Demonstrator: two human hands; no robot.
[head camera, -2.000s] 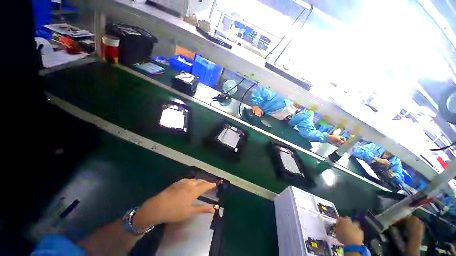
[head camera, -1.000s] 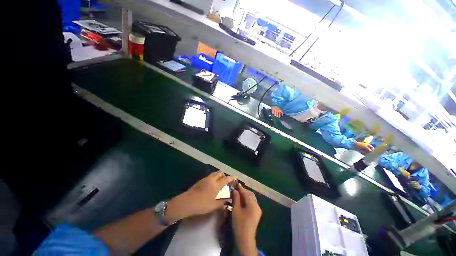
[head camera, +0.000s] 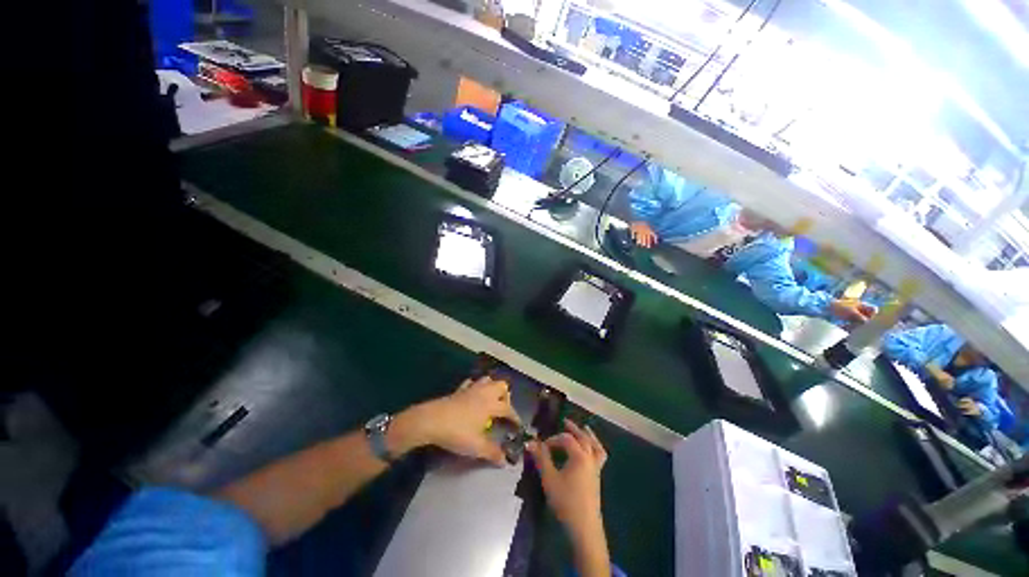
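Observation:
An open tablet (head camera: 457, 524) lies on the dark green bench mat, its large silver battery facing up, inside a dark frame. My left hand (head camera: 468, 423), with a watch at the wrist, holds a small dark board (head camera: 513, 442) with a bit of yellow at the tablet's top end. My right hand (head camera: 570, 468) is at the board's right edge, thumb and forefinger pinched together; what is between them is too small to tell. The fingers hide part of the board.
A white board tray (head camera: 705, 496) holding boards stands at right. Beyond the pale rail (head camera: 429, 321), several tablets in black trays (head camera: 589, 307) lie on the green belt. People in light-blue smocks (head camera: 779, 276) sit across it. A shelf (head camera: 632, 90) runs above.
My right hand has moved from the board tray to the tablet's top end. My left hand now holds a board there. The camera view has turned, shifting the scene.

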